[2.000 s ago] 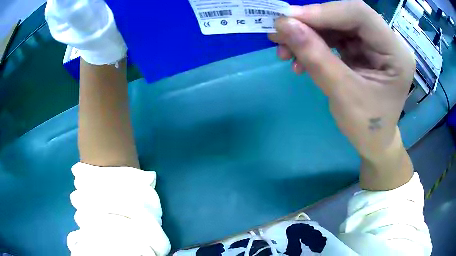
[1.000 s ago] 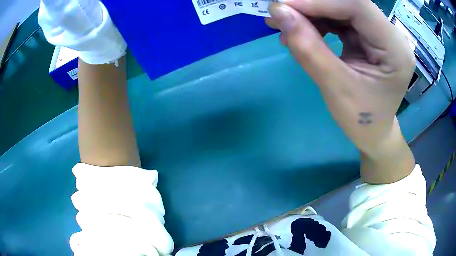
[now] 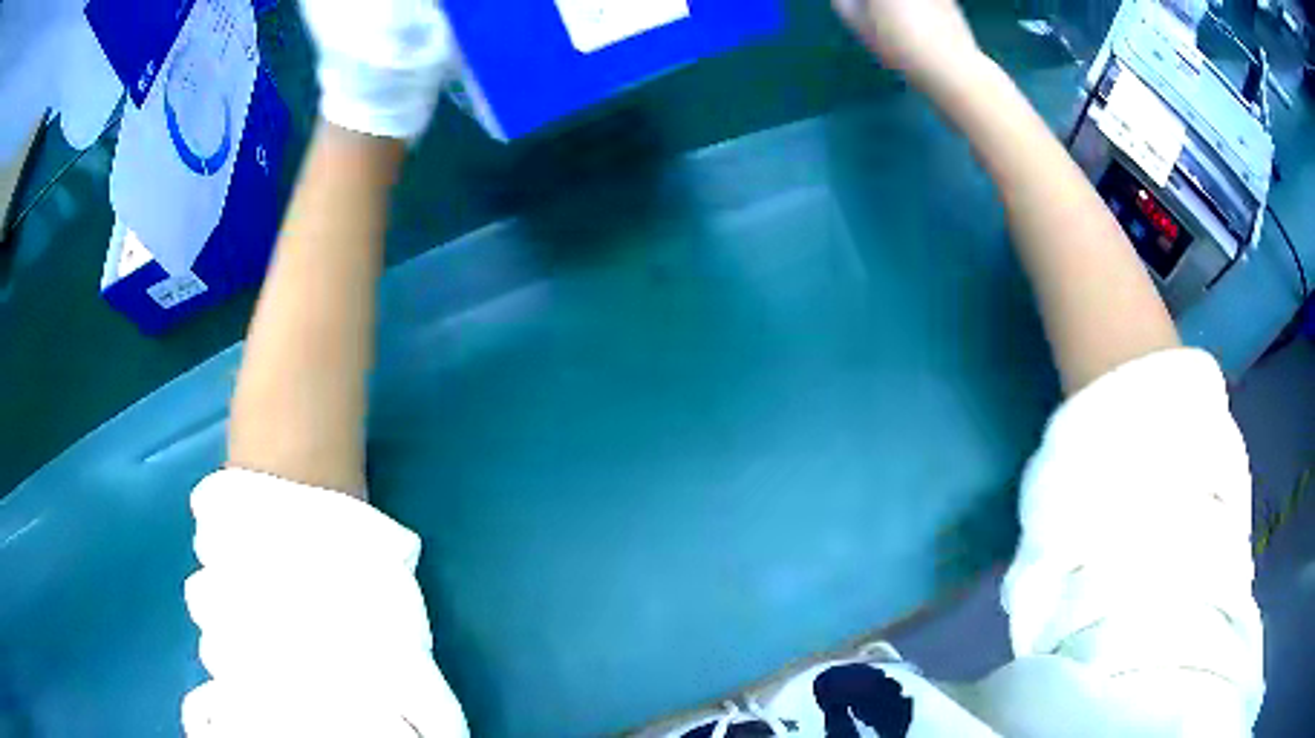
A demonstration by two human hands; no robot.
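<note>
A deep blue gift box [image 3: 577, 79] is at the top centre, cut off by the top edge. A white label [image 3: 623, 18] shows on its face. My left hand [image 3: 378, 65], in a white cloth glove, is at the box's left edge and holds it; the fingers are cut off or hidden. My bare right hand [image 3: 911, 26] is at the top edge, right of the box and apart from it, blurred. Its fingertips are cut off, so I cannot tell whether it holds anything.
Blue boxes [image 3: 238, 188] with a white ring-marked face stand at the far left. A grey-white label dispenser [image 3: 1190, 137] with a red display stands at the right. The green-teal bench edge [image 3: 692, 433] curves in front of me. Grey floor shows at lower right.
My right hand has left the label and moved up and away from the box. My left hand has shifted right. The blue box is higher in view. More of the boxes at left and the dispenser shows.
</note>
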